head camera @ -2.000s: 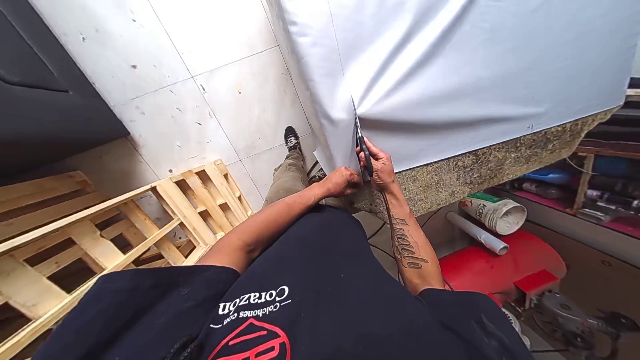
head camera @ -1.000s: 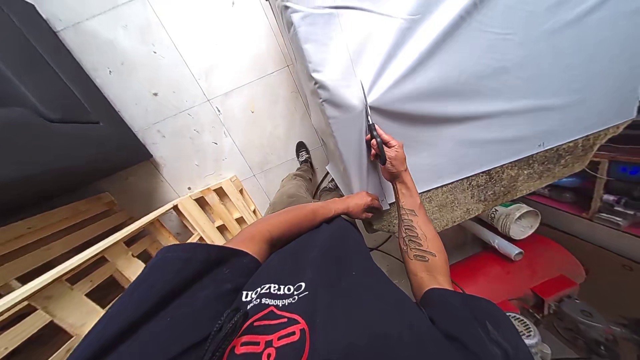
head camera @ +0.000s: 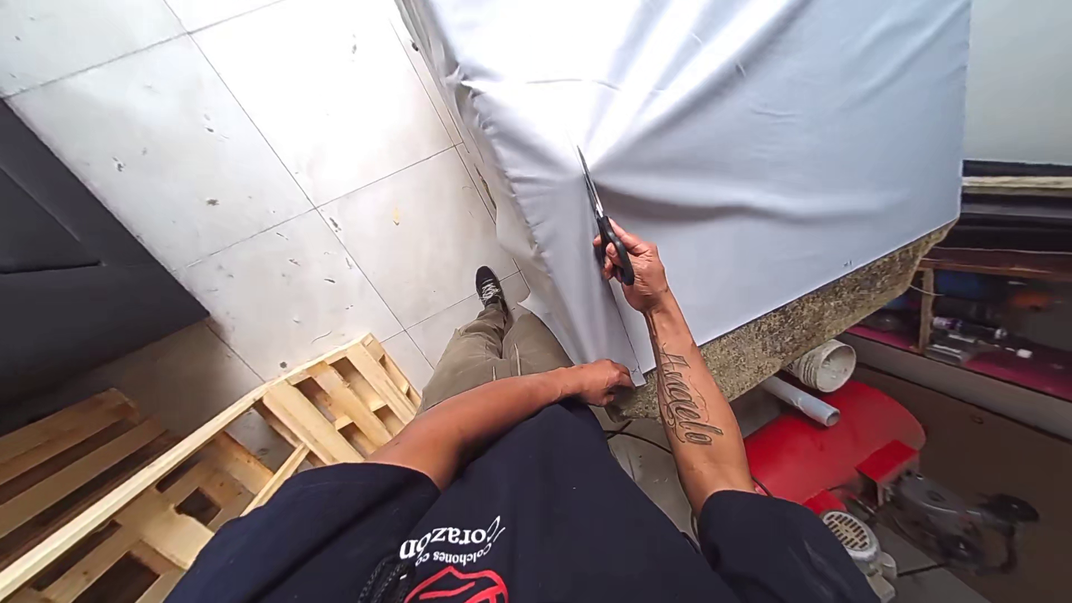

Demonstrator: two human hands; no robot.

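A large sheet of light grey fabric lies over a block with a rough, speckled side and hangs down its left side. My right hand grips black-handled scissors by the handles, with the blades pointing away from me into the fabric. A cut runs from the blades back to the near edge. My left hand holds the near corner of the fabric, beside the cut and close to my body. Folds spread out from the scissors' tip.
Wooden pallet-like frames stand at lower left, and a dark padded panel lies at far left. A red tank with a motor, a white bucket and a roll are at lower right. Shelves hold materials at right.
My right hand and the scissors have moved forward along the fabric, away from my left hand. The cut behind them is longer. My left hand stays at the near edge.
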